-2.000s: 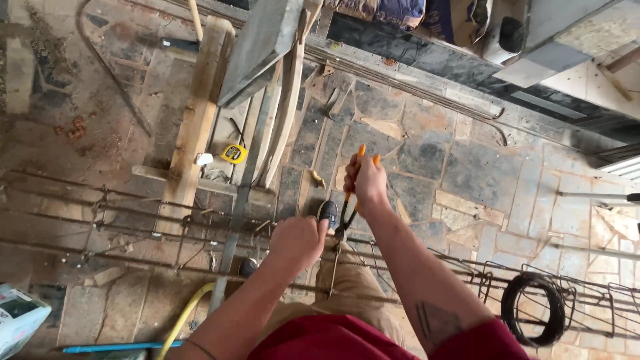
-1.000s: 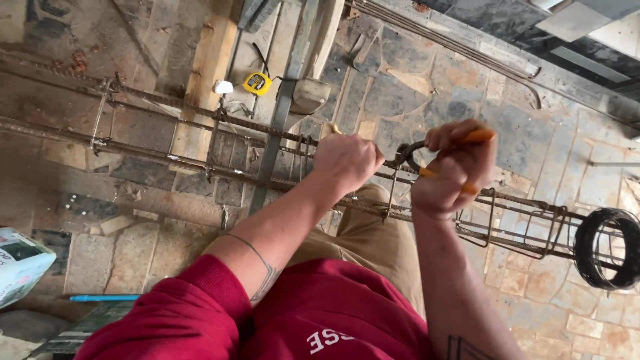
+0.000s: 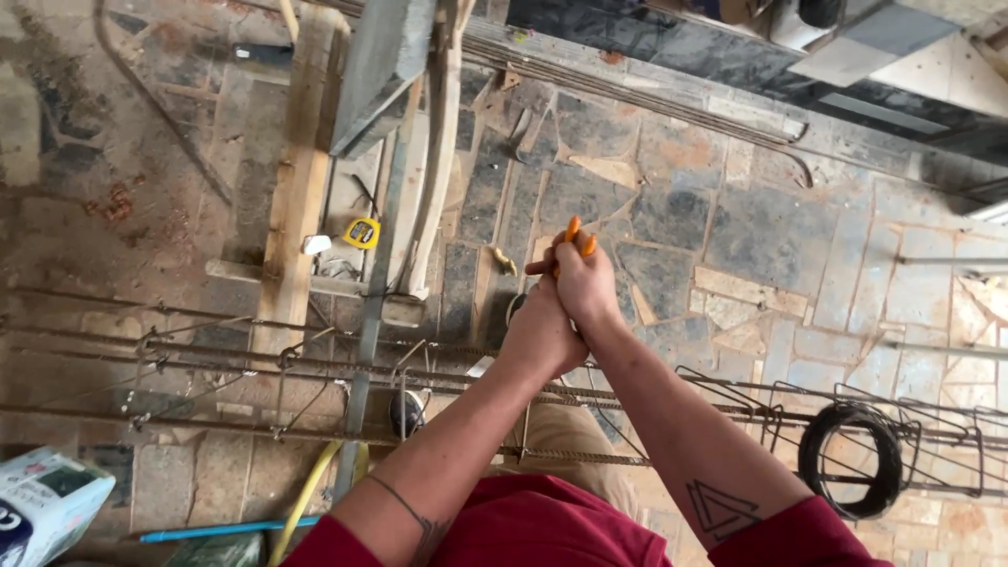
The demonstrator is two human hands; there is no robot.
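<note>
My right hand point(image 3: 584, 279) is closed around the orange handles point(image 3: 573, 230) of a hand tool, seemingly pliers or nippers, whose jaws are hidden. Against it, over the upper bars of a steel rebar cage point(image 3: 457, 386), lies my left hand point(image 3: 543, 331); its fingers are partly covered, and what they hold cannot be made out. The cage runs across the view in front of my body, with bent wire stirrups tied along it. A coil of black tie wire point(image 3: 805, 457) hangs on the cage at the right.
A yellow tape measure point(image 3: 363, 233) lies by a wooden plank point(image 3: 295, 173). A metal bar point(image 3: 370, 346) crosses the cage. Long thin rods point(image 3: 630, 98) lie along the far wall. At lower left are a printed package point(image 3: 47, 504), a yellow hose point(image 3: 303, 500) and a blue rod point(image 3: 228, 530).
My hands were apart one second ago and are now together. The orange handles, spread apart then, are now close to each other. The view has shifted.
</note>
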